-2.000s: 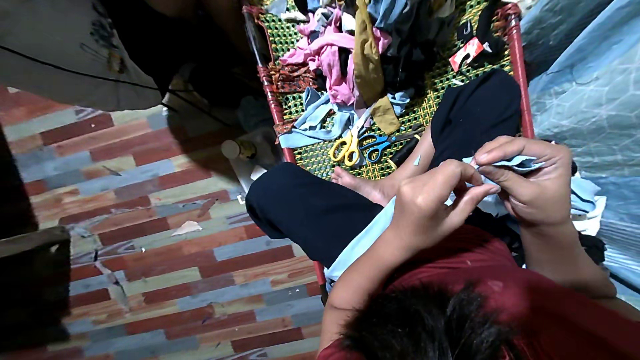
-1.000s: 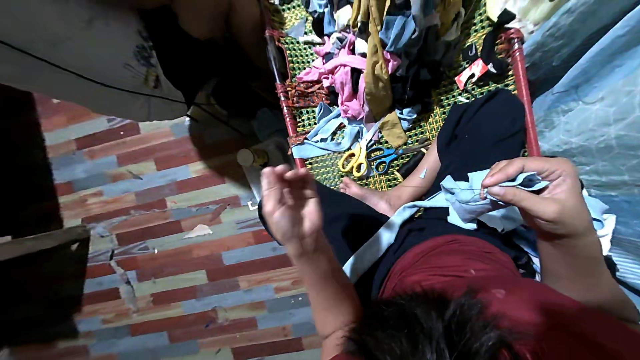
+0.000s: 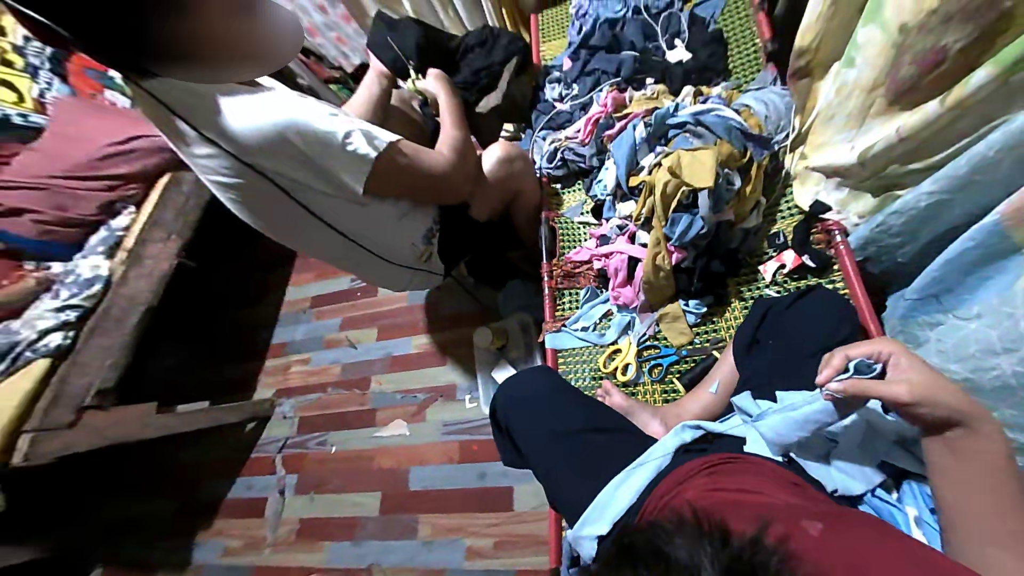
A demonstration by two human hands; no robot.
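My right hand (image 3: 904,380), at the right, pinches a bunched edge of light blue fabric (image 3: 776,420). The fabric lies over my lap and trails as a long strip toward the lower middle. My left hand is not visible. In front of my foot, yellow-handled scissors (image 3: 619,360) and blue-handled scissors (image 3: 660,362) lie on the woven yellow-green surface (image 3: 580,364) of a red-framed cot. Beyond them is a heap of cloth scraps in mustard (image 3: 660,240), pink (image 3: 620,260), blue and black.
A co-worker in a white shirt (image 3: 296,160) sits left of the cot, holding scissors and black cloth (image 3: 412,48). A clear container (image 3: 506,352) stands beside the red cot rail (image 3: 550,320). Patterned curtains (image 3: 960,264) hang at the right. A wooden frame (image 3: 120,296) is at the left.
Two seconds ago both my hands were together at the fabric. The left then moved away to the left and is now out of sight. The view has tilted up, showing the co-worker.
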